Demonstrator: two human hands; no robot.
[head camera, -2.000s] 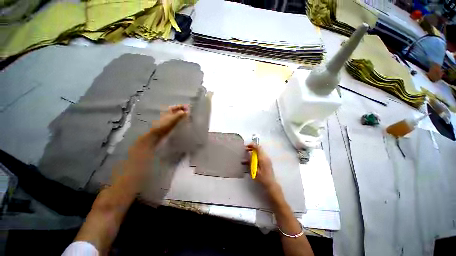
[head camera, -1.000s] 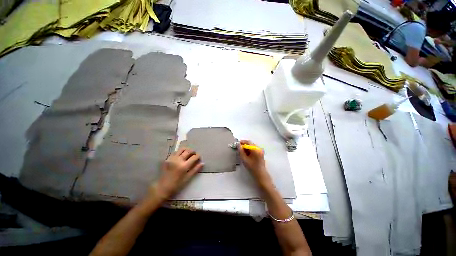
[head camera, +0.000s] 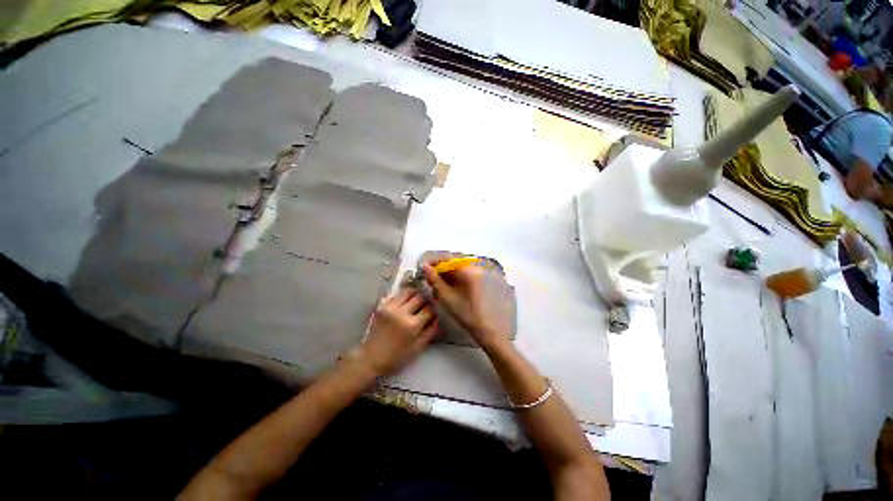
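A small grey-brown panel (head camera: 499, 303) lies on the pale backing board (head camera: 558, 367) in front of me, partly hidden under my hands. My right hand (head camera: 465, 298) holds a yellow-handled glue brush (head camera: 452, 264), its tip at the panel's upper left edge. My left hand (head camera: 401, 328) rests at the panel's left edge with fingers bent, close beside the brush tip. Laid-out panels of the same grey-brown (head camera: 323, 230) overlap in two long columns on the left. The white glue pot (head camera: 636, 210) with its tall grey-white cone stands to the right.
A small tan scrap (head camera: 441, 175) lies by the right column. Stacked pale panels with dark edges (head camera: 548, 54) are at the far side. An amber bottle (head camera: 793, 284), a green object (head camera: 742, 258) and long grey sheets (head camera: 774, 391) are at right. A person's arm (head camera: 862, 176) shows far right.
Two seconds ago my left hand was over the columns; it then came down by the panel. My right hand has moved the brush from the panel's right edge to its upper left edge.
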